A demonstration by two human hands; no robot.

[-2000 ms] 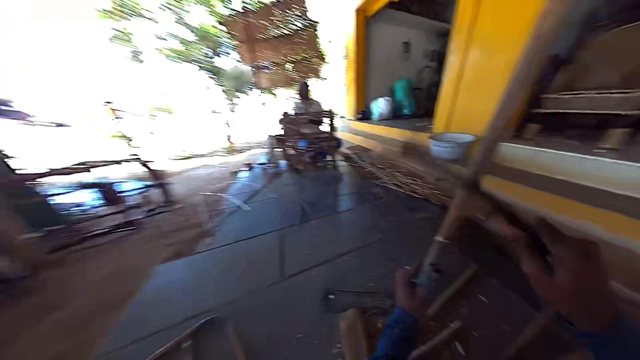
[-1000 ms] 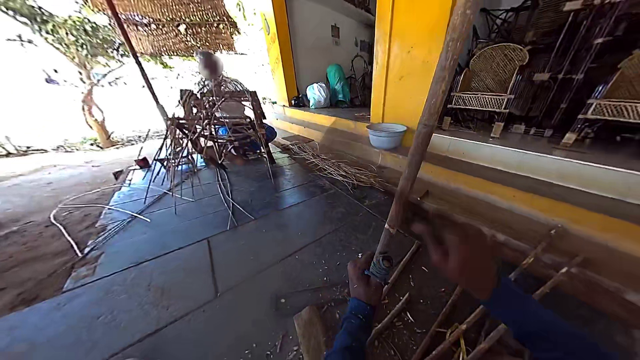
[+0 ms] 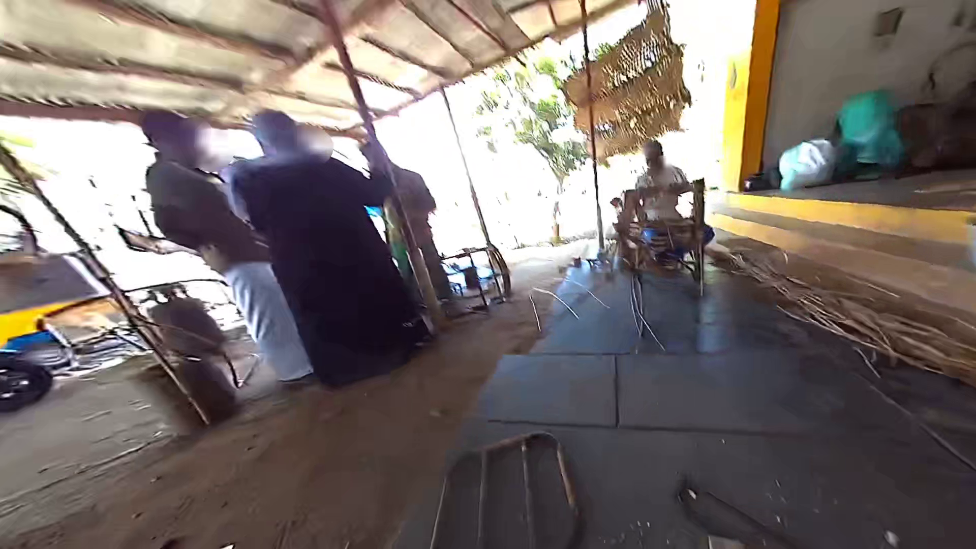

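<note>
Neither my left hand nor my right hand shows in the head view. At the bottom middle, a bent cane frame (image 3: 526, 488) with thin inner rods lies on the dark stone slabs. To its right is a dark, thin tool (image 3: 724, 511), blurred, of a kind I cannot tell. The end of a wooden block (image 3: 724, 542) just shows at the bottom edge beside it.
Several people (image 3: 328, 259) stand at the left under the roof. A seated person (image 3: 662, 191) is behind a cane chair frame (image 3: 663, 229). Split cane strips (image 3: 862, 313) lie along the yellow-edged step (image 3: 846, 213). A thin pole (image 3: 366, 99) rises at the left.
The view has swung far to the left. Both my hands and the long wooden pole they were on have gone out of view; the standing people have come into view.
</note>
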